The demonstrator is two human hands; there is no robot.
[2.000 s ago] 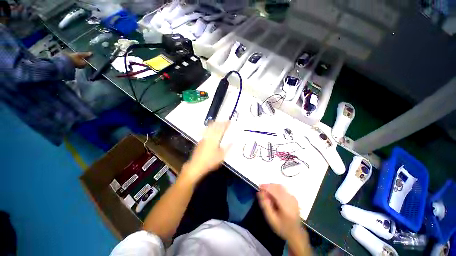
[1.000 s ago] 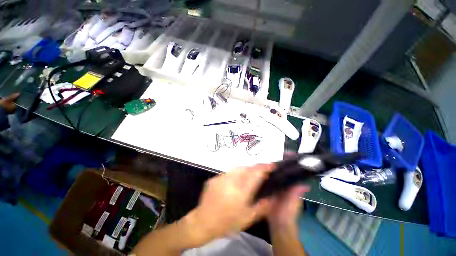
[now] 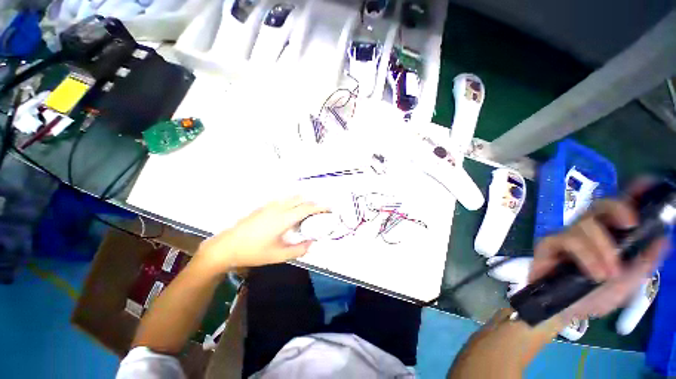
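My right hand [image 3: 593, 259] is raised at the right, blurred, and holds the black electric screwdriver [image 3: 567, 291]. My left hand [image 3: 256, 235] is at the front edge of the white sheet [image 3: 244, 170]. Its fingertips are on a pale oval head part [image 3: 317, 226] with a dark line around its end. More oval head parts with red and black wires [image 3: 374, 215] lie just right of it. Thin dark tweezers [image 3: 331, 175] lie behind them. Two wired parts [image 3: 320, 126] lie further back.
A green board with an orange part [image 3: 172, 136] lies at left beside a black device [image 3: 141, 89]. The compartment tray [image 3: 315, 55] is behind the sheet. White housings [image 3: 500, 211] and a blue basket [image 3: 548, 200] are at right. A cardboard box [image 3: 111, 296] is below the bench.
My hands, together at the black screwdriver a second ago, are now apart. The right hand has moved right with the screwdriver; the left has moved to the oval part. The view has shifted closer.
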